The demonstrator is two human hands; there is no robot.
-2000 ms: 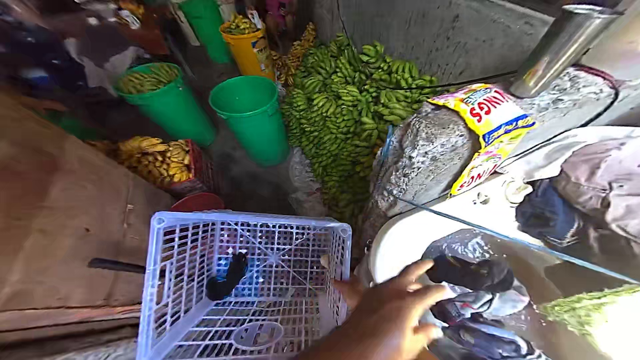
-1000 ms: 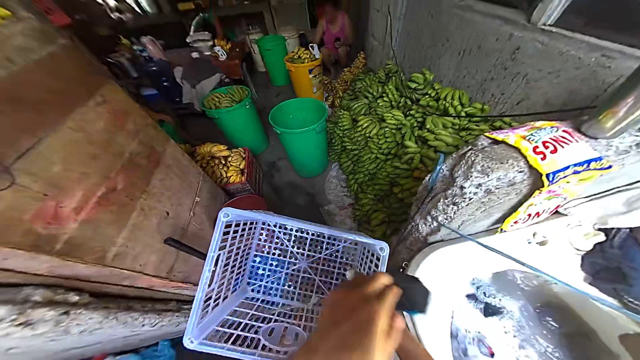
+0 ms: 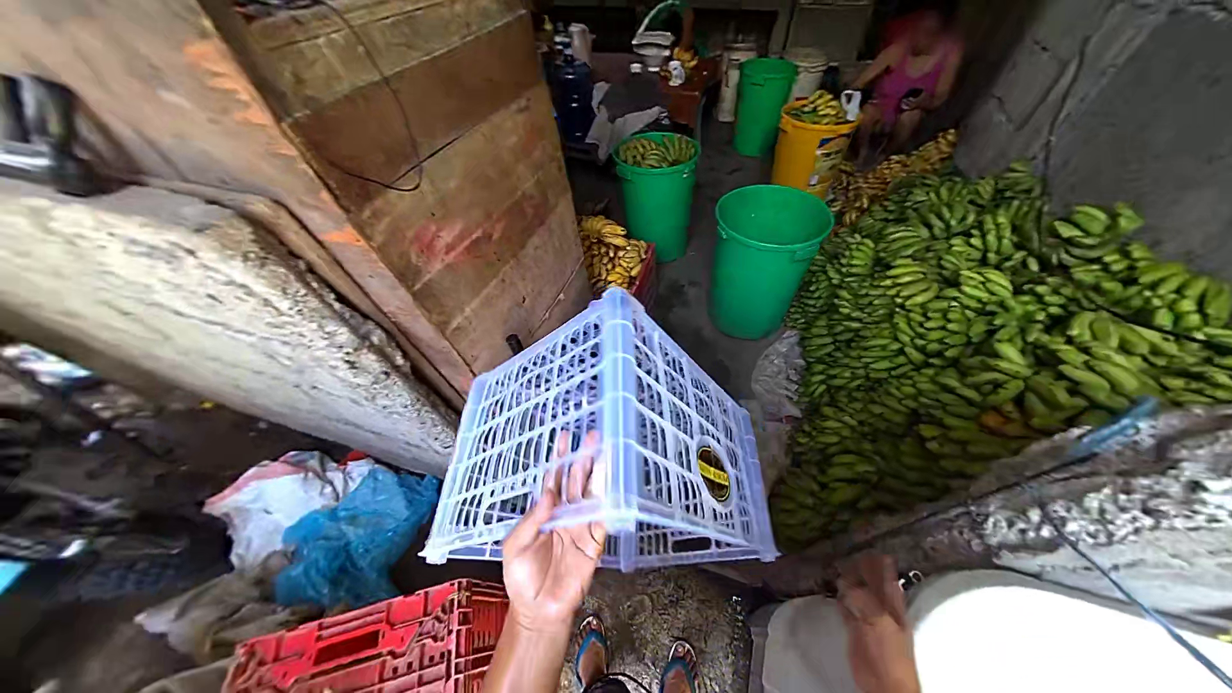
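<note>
A pale plastic lattice crate (image 3: 626, 433) is tilted in the middle, its corner toward me, with a yellow and black sticker on one side. My left hand (image 3: 563, 539), palm up, is at the crate's lower near side, its fingers through or against the lattice. Blurred, my right hand (image 3: 871, 587) is over the edge beside the white tub (image 3: 1049, 626) at the lower right; whether it holds anything cannot be told. What the crate contains is hidden.
Green bananas (image 3: 943, 337) lie heaped at the right. Green buckets (image 3: 770, 260) and a yellow bucket (image 3: 813, 154) stand beyond. A red crate (image 3: 366, 645) and blue plastic bag (image 3: 356, 529) lie lower left, below a concrete ledge (image 3: 241, 318). A person (image 3: 910, 77) sits at the back.
The crate, upright with its inside showing before, is now tilted with its outer sides toward me. My left hand has come into view at it. The view has swung left.
</note>
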